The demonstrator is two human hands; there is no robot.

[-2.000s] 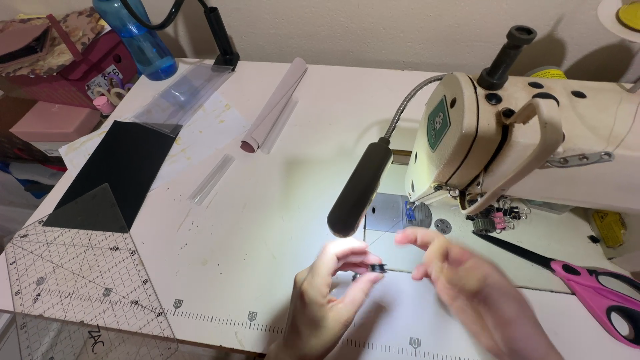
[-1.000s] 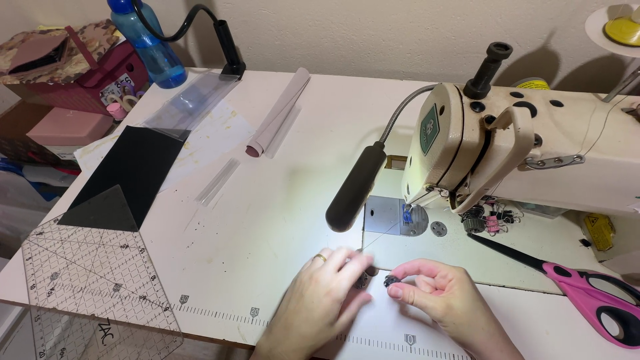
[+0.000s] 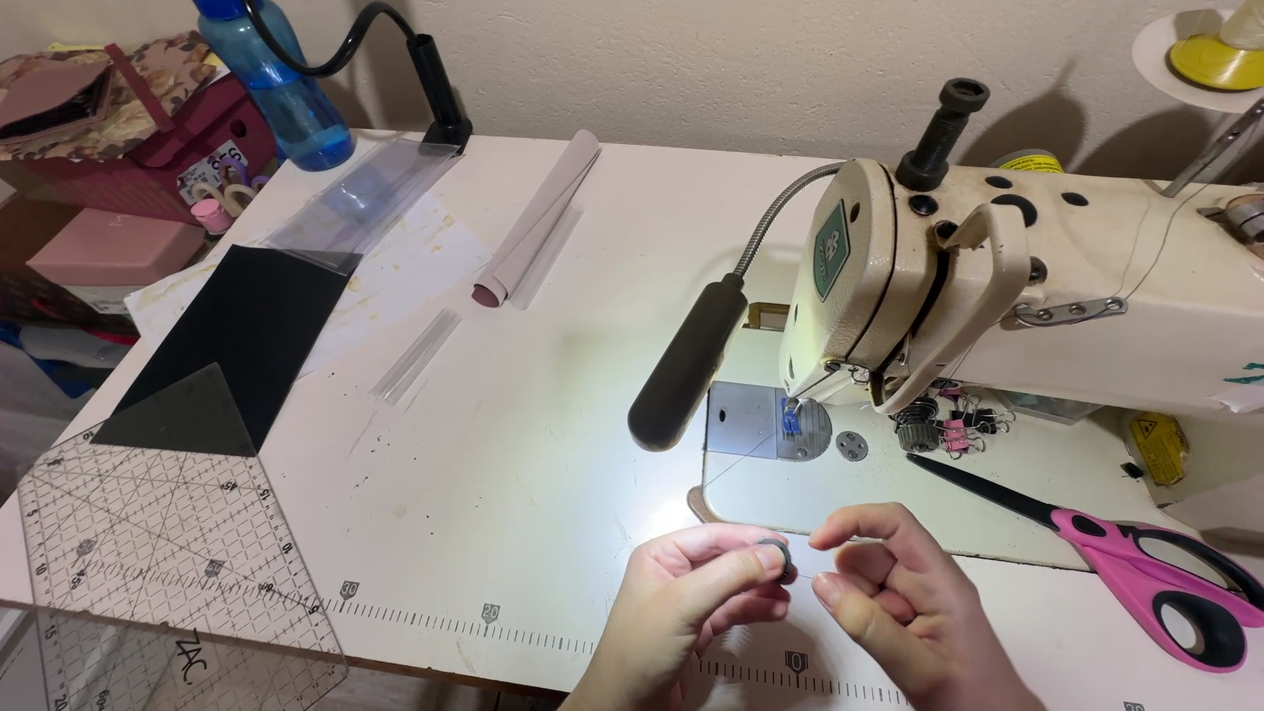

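Near the table's front edge, my left hand (image 3: 706,583) pinches a small dark bobbin (image 3: 777,560) between thumb and fingers. Just to its right is my right hand (image 3: 904,592), thumb and index finger apart, with a fine thread (image 3: 805,575) between the two hands; whether the right fingers hold it cannot be told. Behind the hands stands a cream sewing machine (image 3: 869,276), its blue presser foot (image 3: 790,417) over the metal needle plate (image 3: 746,420). A thin thread runs from there toward the lower left.
Pink-handled scissors (image 3: 1116,563) lie at the right, near binder clips (image 3: 958,434) and a round metal disc (image 3: 851,445). A black lamp (image 3: 686,365) hangs left of the machine. Farther left are a rolled sheet (image 3: 538,222), clear strips (image 3: 417,357), black material (image 3: 237,326) and a clear quilting ruler (image 3: 168,553).
The dark bobbin, in my right fingers one second ago, is now in my left hand. My right hand has come away from it, its thumb and index finger apart.
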